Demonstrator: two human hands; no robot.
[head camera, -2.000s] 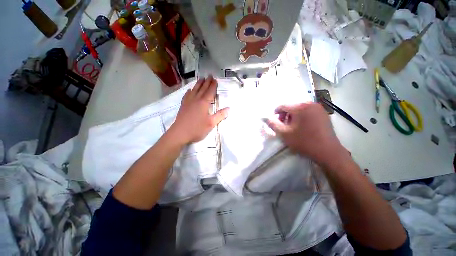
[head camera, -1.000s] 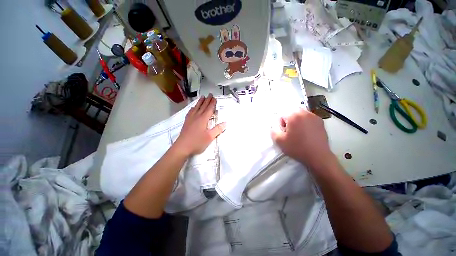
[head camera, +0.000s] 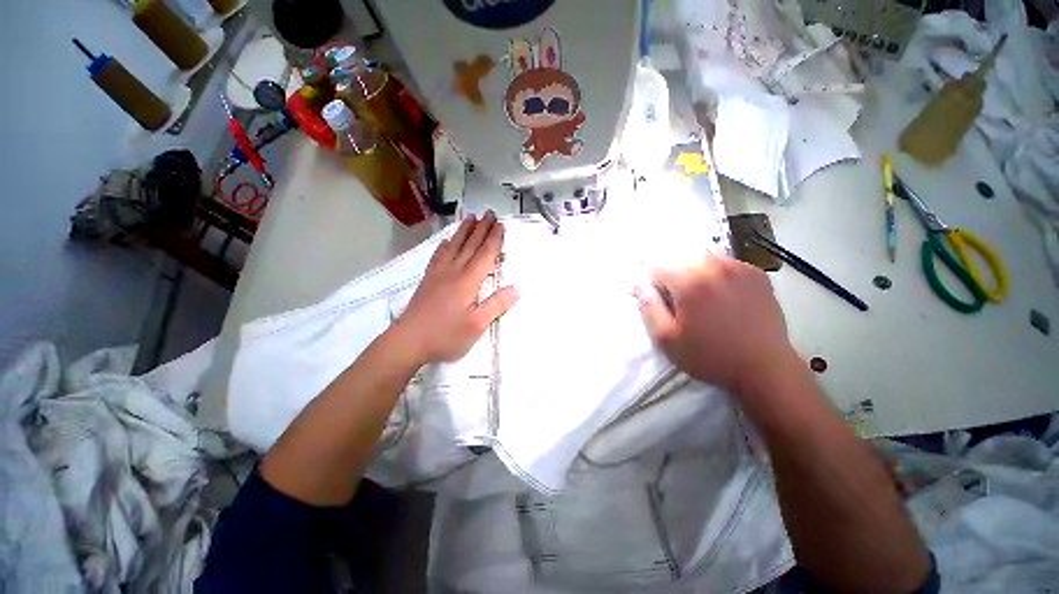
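A white garment (head camera: 557, 406) with dark seam lines lies below the sewing machine head (head camera: 511, 70), its lower part hanging over the table's front edge. The lamp glare whitens its middle. My left hand (head camera: 455, 296) lies flat on the cloth with its fingers spread, left of a dark seam, fingertips near the presser foot area (head camera: 569, 207). My right hand (head camera: 708, 311) is curled at the right side of the glare, thumb and fingers closed on the garment's cloth. The needle itself cannot be made out in the glare.
Black tweezers (head camera: 813, 273), a pen (head camera: 890, 209), green-and-yellow scissors (head camera: 962, 261) and a tan oil bottle (head camera: 946, 116) lie right. White scraps (head camera: 755, 139) lie behind. Amber bottles (head camera: 377, 163) stand left of the head. White garments (head camera: 93, 464) are heaped left and right.
My left hand stays flat on the cloth. My right hand stays at the garment's right side with small shifts. The camera view has tilted and shifted.
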